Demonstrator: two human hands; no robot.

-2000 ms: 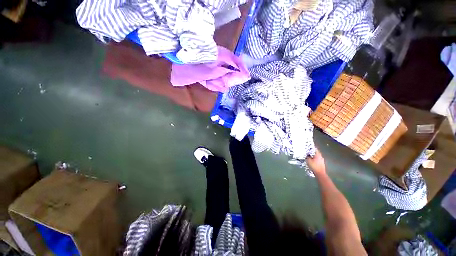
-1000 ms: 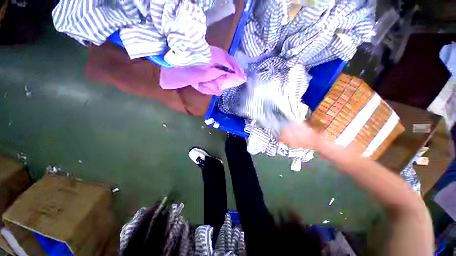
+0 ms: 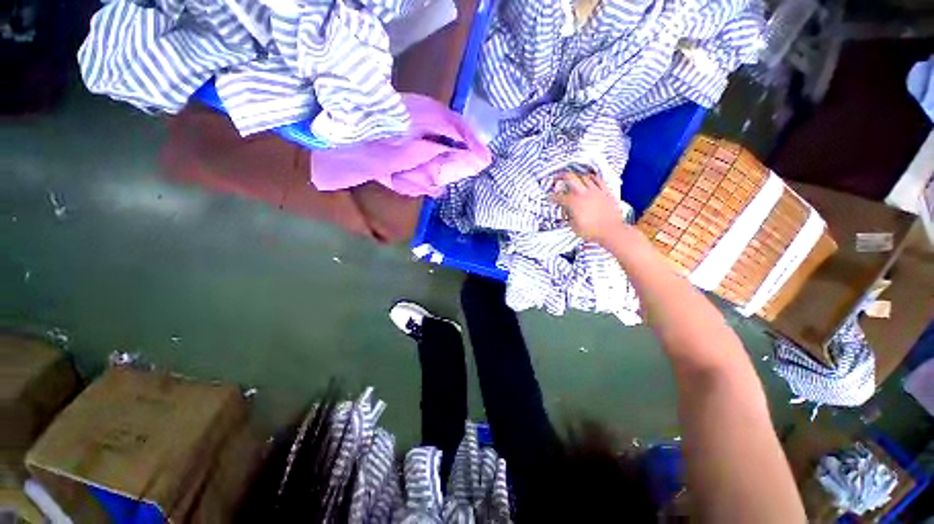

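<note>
Striped garment pieces (image 3: pixel 533 169) lie heaped in a blue plastic crate (image 3: pixel 655 164), and part of the heap hangs over its near edge. My right hand (image 3: pixel 589 203) is on the heap from above, with its fingers in the fabric; whether they grip a piece is hard to tell. My left hand is not in view. More striped fabric (image 3: pixel 389 481) shows at the bottom edge near my body.
Another striped heap (image 3: pixel 246 61) and pink fabric (image 3: pixel 410 159) lie left of the crate. An orange-brown slatted block (image 3: pixel 717 215) and a carton (image 3: pixel 855 246) stand right. A cardboard box (image 3: pixel 133 430) stands lower left. My shoe (image 3: pixel 408 318) is on the green floor.
My right hand has moved from the heap's low hanging end up and left onto its middle. The hanging end now lies higher over the crate's edge.
</note>
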